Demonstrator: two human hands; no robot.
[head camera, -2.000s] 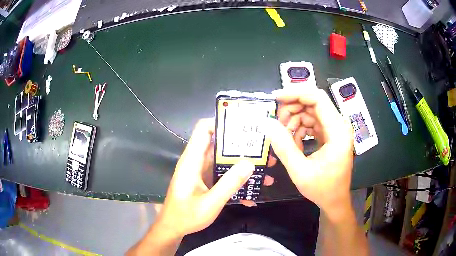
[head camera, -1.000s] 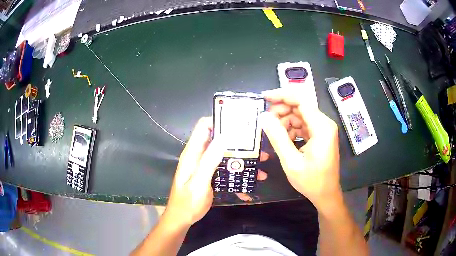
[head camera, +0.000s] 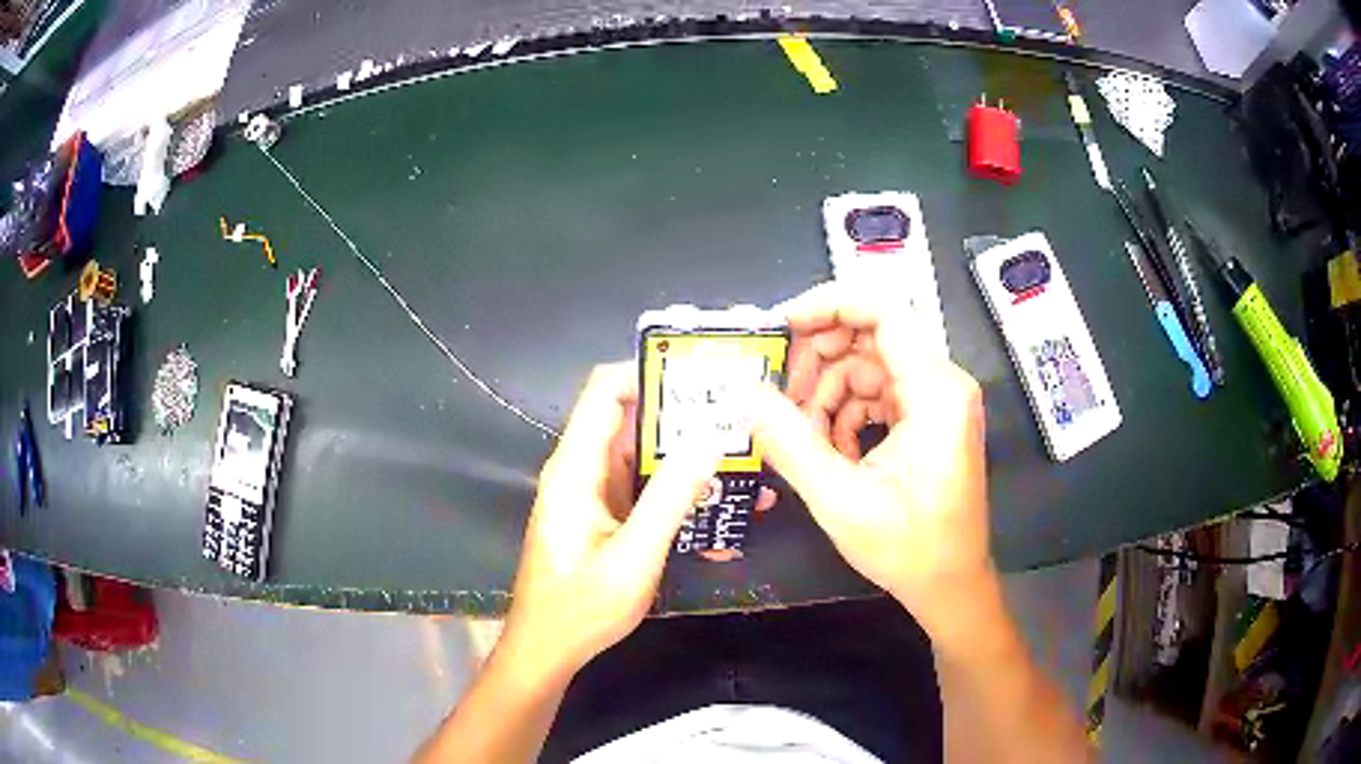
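Note:
A black keypad phone (head camera: 714, 391) with a yellow rim around its lit white screen is held upright above the mat's front edge. My left hand (head camera: 605, 508) grips its left side, thumb over the upper keys. My right hand (head camera: 881, 463) is at its right side, thumb over the screen's right part and fingers curled by the top right corner. Whether the right fingers also grip the phone is partly hidden. Some lower keys show between the hands.
Two white-backed phones (head camera: 1049, 346) lie right, one partly behind my right hand. A red block (head camera: 993, 143), tweezers (head camera: 1173, 254) and a green electric screwdriver (head camera: 1287, 373) lie farther right. Left are a keypad phone (head camera: 245, 481), screws (head camera: 175, 388) and a thin wire (head camera: 391, 279).
The screen changed from white with a pale rim to a yellow rim with dark marks. The phone's top tilts lower, and my left thumb moved onto the upper keys.

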